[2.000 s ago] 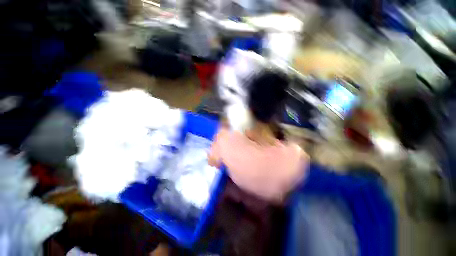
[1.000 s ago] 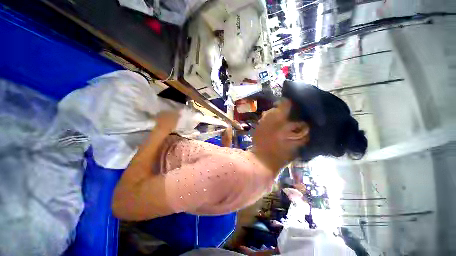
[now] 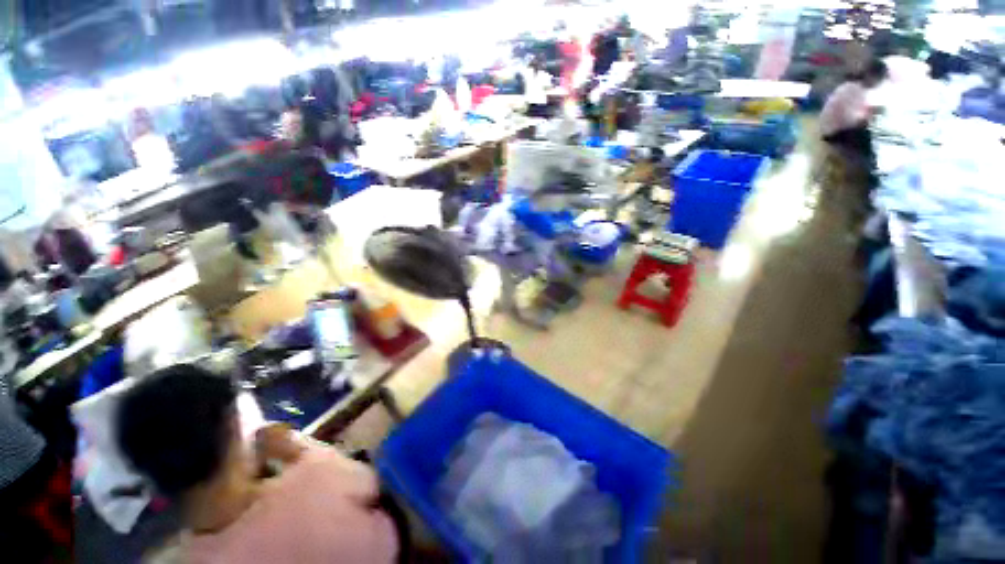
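Observation:
Neither of my hands is in the picture. Nearest in front, a blue plastic bin (image 3: 630, 463) stands at the bottom centre, holding a crumpled heap of pale grey-white garments (image 3: 523, 490). Beside it at the lower left, a person in a pink top (image 3: 298, 512) sits at a sewing table, seen from behind and above. White cloth (image 3: 105, 463) lies at that person's left side. The frame is somewhat blurred, so small details cannot be told.
A floor fan (image 3: 419, 262) stands behind the bin. A red stool (image 3: 659, 284) and another blue bin (image 3: 716, 198) stand farther back beside the tan aisle (image 3: 771, 364). Blue garments (image 3: 926, 408) are heaped at the right. Another person (image 3: 849, 110) is far back.
The view has swung from a sideways close look at the person in pink to a wide look over the workshop. The person now shows at the lower left.

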